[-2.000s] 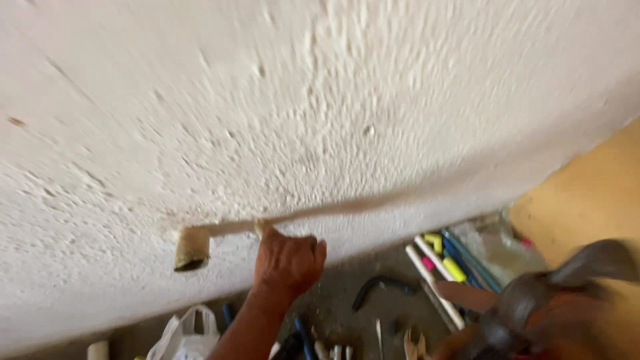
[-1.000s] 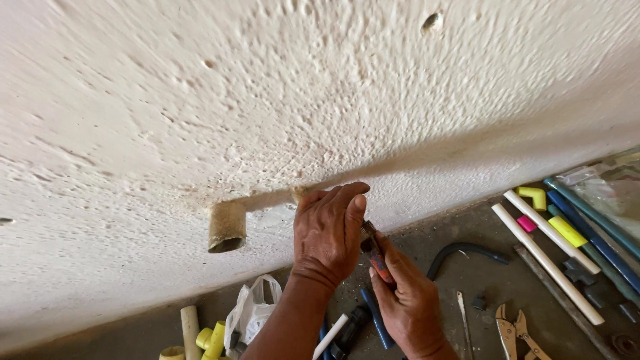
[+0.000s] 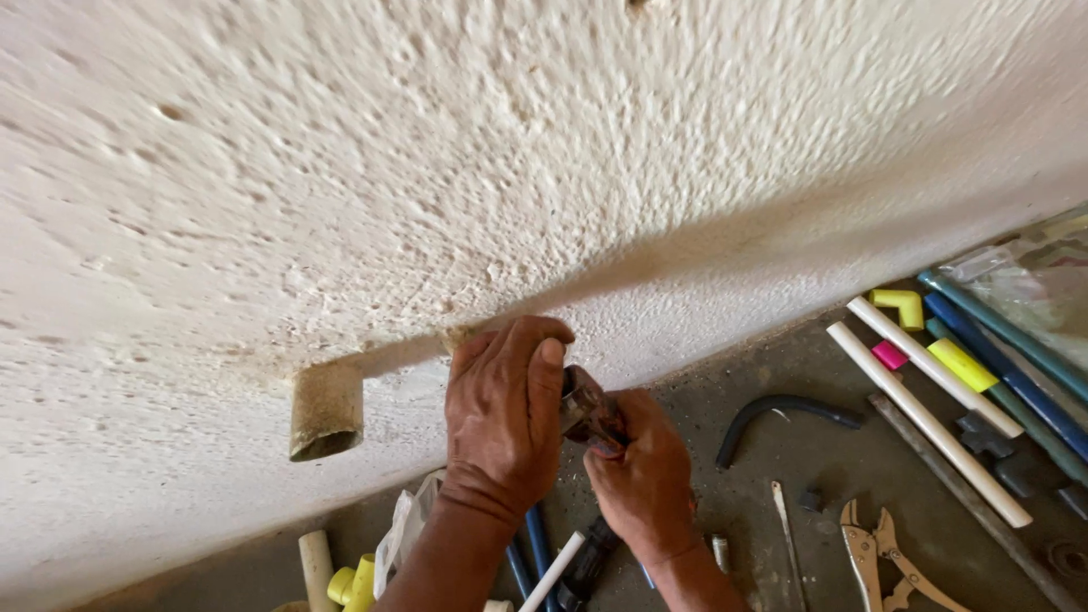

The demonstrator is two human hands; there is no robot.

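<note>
My right hand (image 3: 646, 476) grips a dark hand tool (image 3: 591, 412) with a metal head and reddish parts, its exact kind unclear. Against the wall, my left hand (image 3: 506, 408) has its fingers over a small fitting or pipe stub that is mostly hidden; only a bit of tan edge shows above the fingers. The head of the tool lies beside the left thumb. Left of my hands, a short, wide, dirty pipe stub (image 3: 327, 408) sticks out of the rough white wall (image 3: 510, 187).
On the grey floor lie a black bent hose (image 3: 786, 404), white pipes (image 3: 926, 421), a yellow elbow (image 3: 901, 308), blue pipes (image 3: 1011, 365), locking pliers (image 3: 884, 552), a screwdriver (image 3: 789, 540), a plastic bag (image 3: 408, 527) and yellow fittings (image 3: 357, 582).
Two seconds ago only my left hand was at the wall and my right was low at the side, near a dark blurred object. Since then my right hand has come up beside it with the tool.
</note>
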